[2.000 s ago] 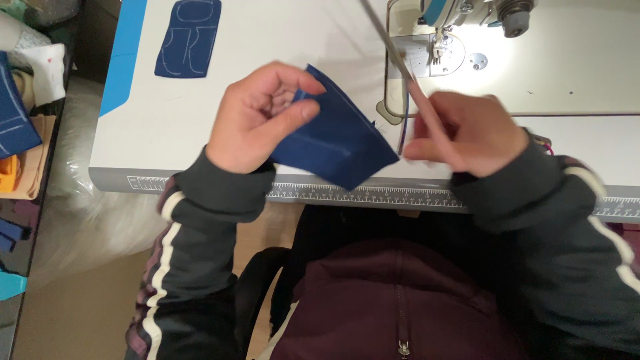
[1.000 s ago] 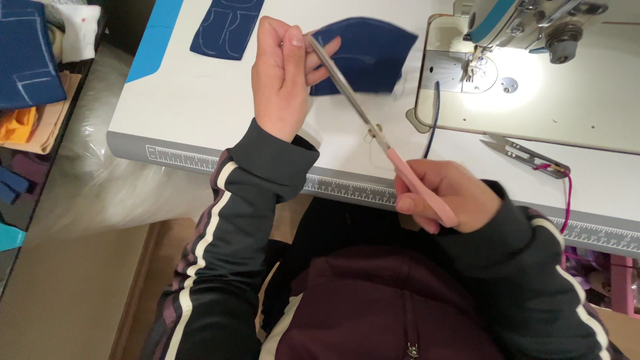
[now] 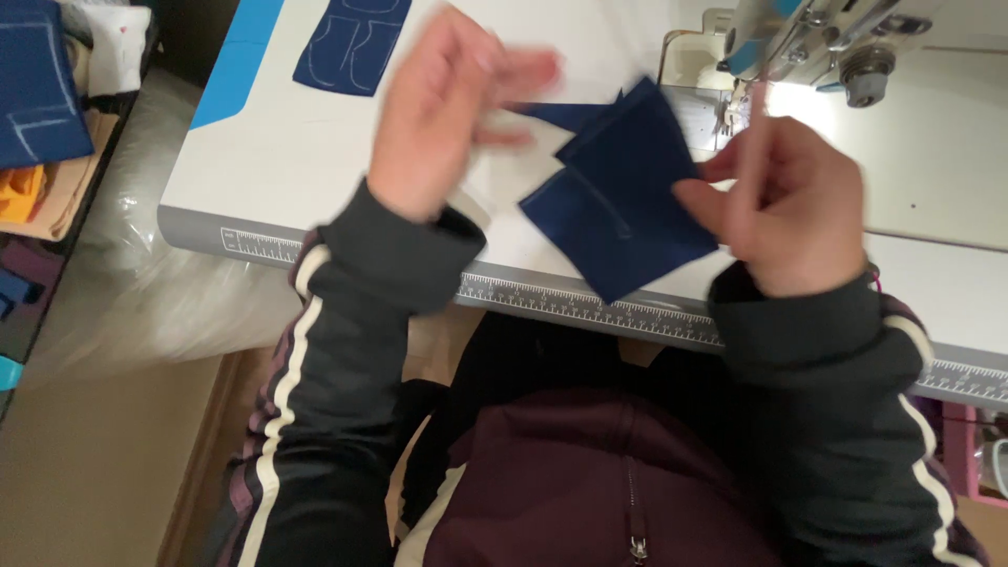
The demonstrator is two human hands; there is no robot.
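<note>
My right hand (image 3: 787,205) pinches the right edge of a navy fabric piece (image 3: 630,189) between thumb and finger. The piece is folded or layered, with a faint chalk line, and hangs over the table's front edge. Pink-handled scissors (image 3: 752,165) also rest in my right hand, pointing up; their blades are blurred. Left of the fabric, my left hand (image 3: 449,118) is raised with fingers apart, blurred, with nothing seen in it. Another navy piece with chalk outlines (image 3: 346,47) lies flat at the upper left.
The sewing machine's needle area (image 3: 732,110) is lit behind my right hand. A printed ruler (image 3: 583,309) runs along the table's front edge. At far left are chalk-marked navy fabric (image 3: 39,87), an orange item (image 3: 20,193) and clear plastic wrapping (image 3: 157,236). A pink container (image 3: 961,457) stands at lower right.
My right hand now grips the navy fabric along with the scissors. A second ago my left hand was at the scissors' tips and the fabric lay behind it.
</note>
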